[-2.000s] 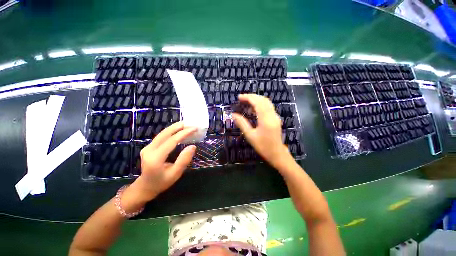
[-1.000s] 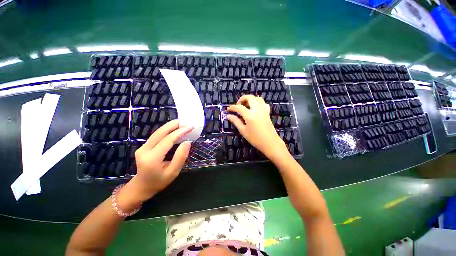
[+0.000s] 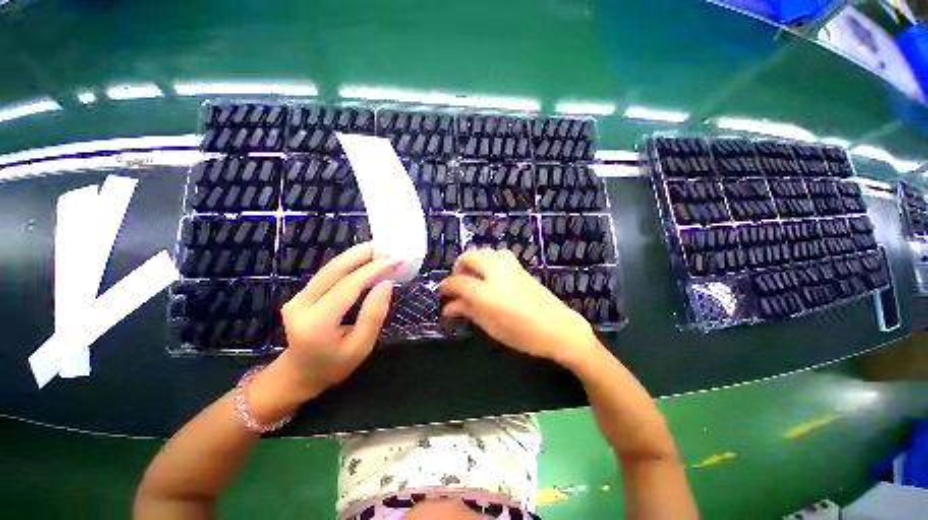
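My left hand (image 3: 331,310) holds the lower end of a curved white strip (image 3: 387,198) between thumb and fingers, above the near tray. The near clear tray (image 3: 280,244) holds slanted rows of small black parts (image 3: 236,244) in its compartments. My right hand (image 3: 509,305) is over the tray's front compartments with its fingers bent together; whether it holds a small part cannot be told. A shiny patterned compartment (image 3: 415,308) with no black parts showing lies between my hands.
Several spare white strips (image 3: 87,269) lie crossed at the left on the dark surface (image 3: 407,391). A second tray (image 3: 712,229) of black parts stands at the right, with a phone-like flat item (image 3: 888,295) beside it. A further tray (image 3: 913,208) is cut off at the right edge.
My right hand has moved down towards me, from the middle rows of the near tray to its front row. My left hand still holds the white strip in nearly the same place.
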